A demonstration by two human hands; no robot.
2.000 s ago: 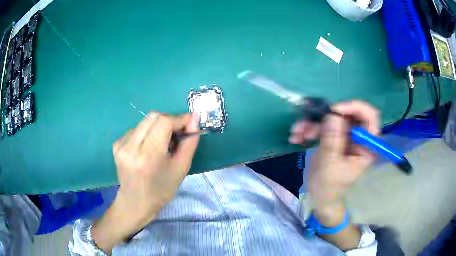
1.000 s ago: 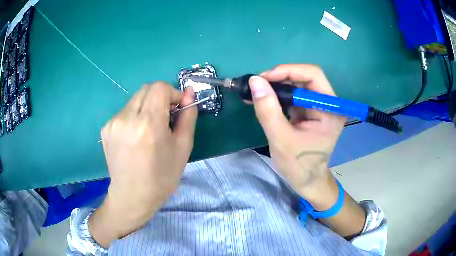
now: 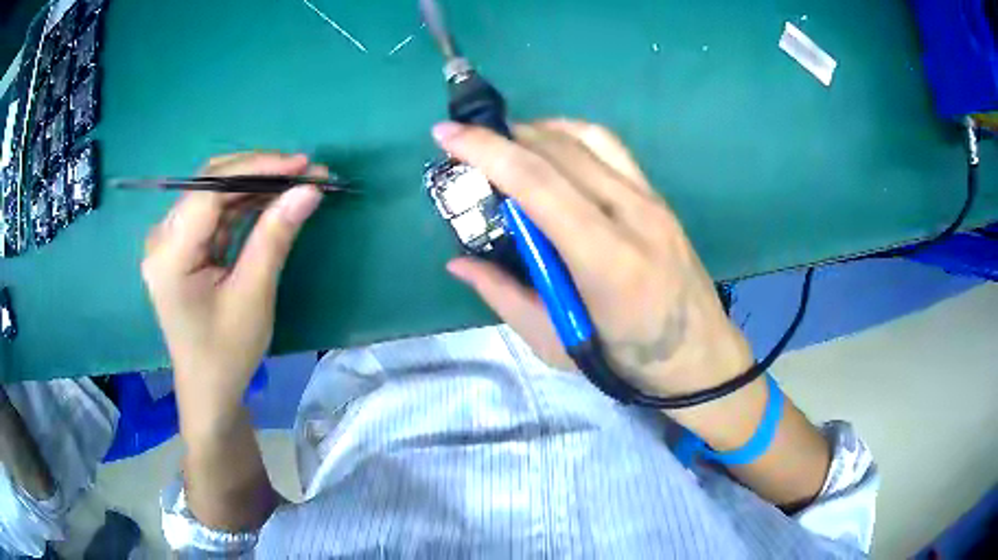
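The watch mainboard module (image 3: 465, 206), black-edged with a silver-white centre, is at the mat's near middle, partly hidden by my right hand. My right hand (image 3: 602, 235) holds the soldering iron (image 3: 547, 273) by its blue handle, tip pointing up and away from the module. Its fingers and thumb lie around the module's right side; whether they grip it I cannot tell. My left hand (image 3: 224, 235) holds dark tweezers (image 3: 235, 184) level, left of the module and apart from it. Two thin pale pieces of solder wire (image 3: 335, 26) lie beyond on the mat.
Rows of black modules (image 3: 68, 104) lie at the left on the green mat (image 3: 657, 142). A white paper scrap (image 3: 808, 54) lies at upper right. The blue soldering station (image 3: 958, 55) is at the right edge, its black cable looping to the iron. Another person's sleeve (image 3: 66, 438) shows at lower left.
My left hand has moved left, away from the module, with the tweezers now level. My right hand has moved over the module's right side, and the iron's tip has swung off it, pointing away.
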